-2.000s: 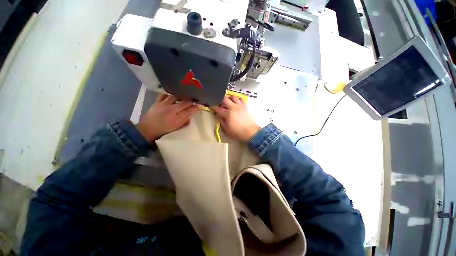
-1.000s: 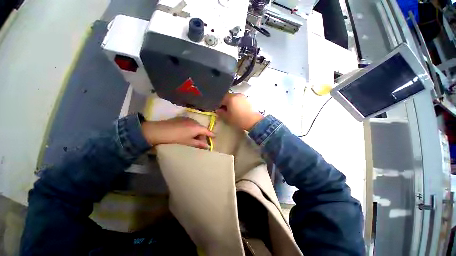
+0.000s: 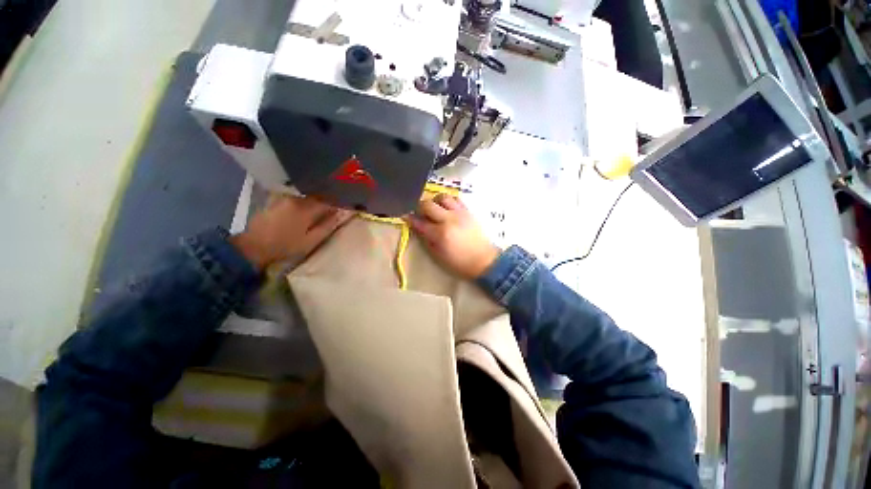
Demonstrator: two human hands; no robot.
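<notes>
The beige workpiece (image 3: pixel 382 334) lies on the white machine table and hangs over its front edge, folded open with a dark inside at the lower right. A yellow line (image 3: pixel 403 258) runs down its upper part and along its top edge beneath the machine head (image 3: pixel 349 148). My left hand (image 3: pixel 291 229) lies on the workpiece's upper left edge, its fingertips partly hidden by the head. My right hand (image 3: pixel 454 234) is at the upper right edge, fingers bent on the material beside a yellow strip (image 3: pixel 439 190). The needle area is hidden behind the grey cover.
A tablet-like screen (image 3: pixel 731 153) stands at the right with a thin black cable (image 3: pixel 597 244) running to the table. Metal parts and black hoses (image 3: pixel 463 115) are right of the head. A grey bed plate (image 3: pixel 158 201) lies at the left.
Since one second ago, my left hand has moved from the yellow line up and left to the workpiece's edge. My right hand has shifted slightly down, its fingers now more visible.
</notes>
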